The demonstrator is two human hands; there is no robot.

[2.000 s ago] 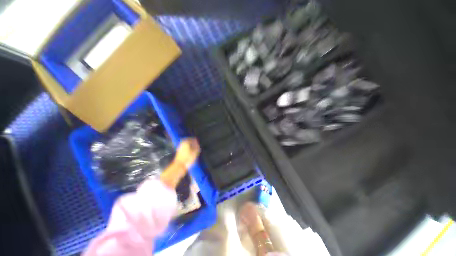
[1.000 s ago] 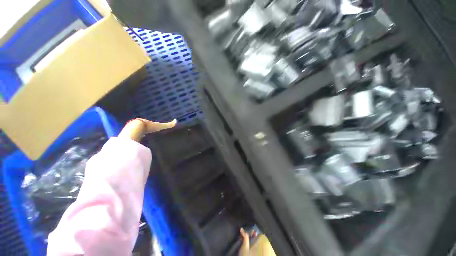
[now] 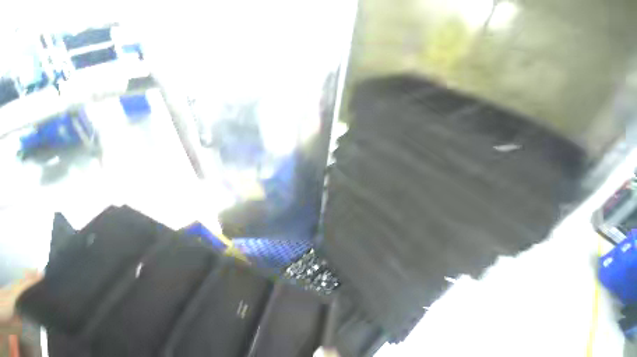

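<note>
A black slotted tray [image 3: 209, 300] fills the lower left, raised and tilted close to the camera. Its slots look dark; the blur hides whether anything lies in them. My left hand [image 3: 19, 296] is blurred and cut off by the left edge, closed at the tray's left end. Only a small fingertip of my right hand [image 3: 326, 351] shows at the bottom edge, against the tray's right end; the rest is hidden or out of the picture.
A tall stack of black trays [image 3: 440, 202] stands right of centre, beside a shiny metal panel [image 3: 258, 104]. Loose shiny small parts [image 3: 312, 271] show between tray and stack, near a blue perforated pallet [image 3: 269, 249]. A blue bin [image 3: 620, 268] is at the right edge.
The view has swung up from the bins to the tray stack and metal panel. The slotted tray, low beside the blue bin before, is now lifted in my hands. The carton has left view.
</note>
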